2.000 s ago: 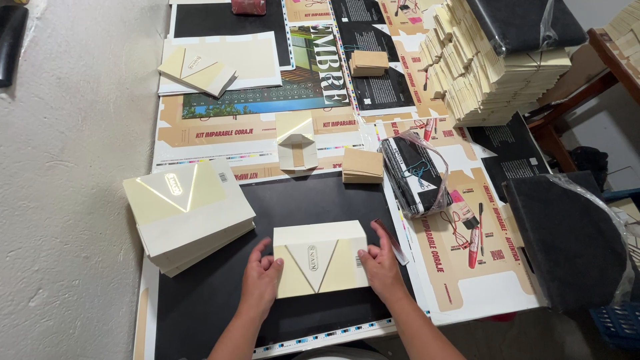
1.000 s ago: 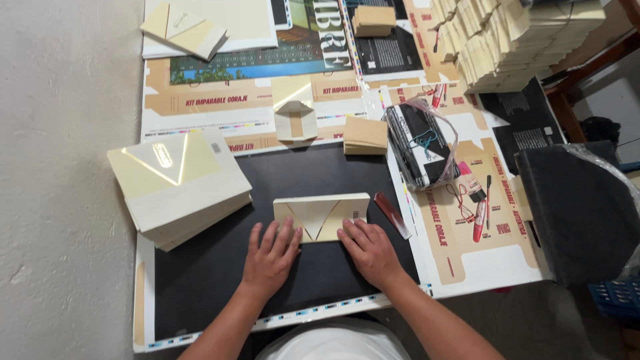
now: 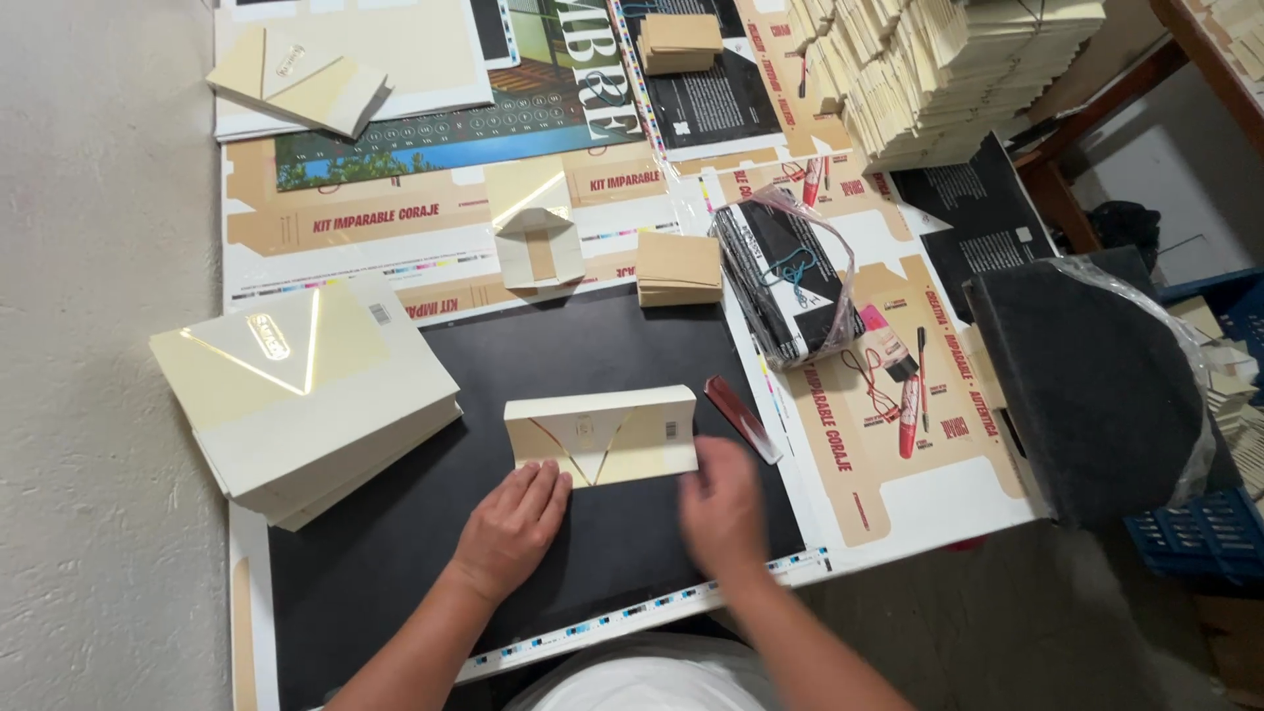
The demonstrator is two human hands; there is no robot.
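A cream paper envelope-like folder with gold V lines lies folded on the black sheet, its far part bent upward. Fingertips of my left hand rest on its near left edge, pressing it flat rather than gripping. Close to its near right corner is my right hand, blurred, with fingers curled; whether it touches the paper or holds anything I cannot tell. Right of the folder lies a dark red flat strip-like tool. A stack of flat cream printed pieces stands to the left.
Beyond the black sheet are a small cream folded piece, a stack of tan cards and a plastic-wrapped black pack. A tall stack of cream pieces stands back right. A black slab is at the right, a white wall at the left.
The folder lay flatter between both hands at first; its far part now stands bent up. My right hand has moved off its face to the near right corner. My left hand stays at the near left.
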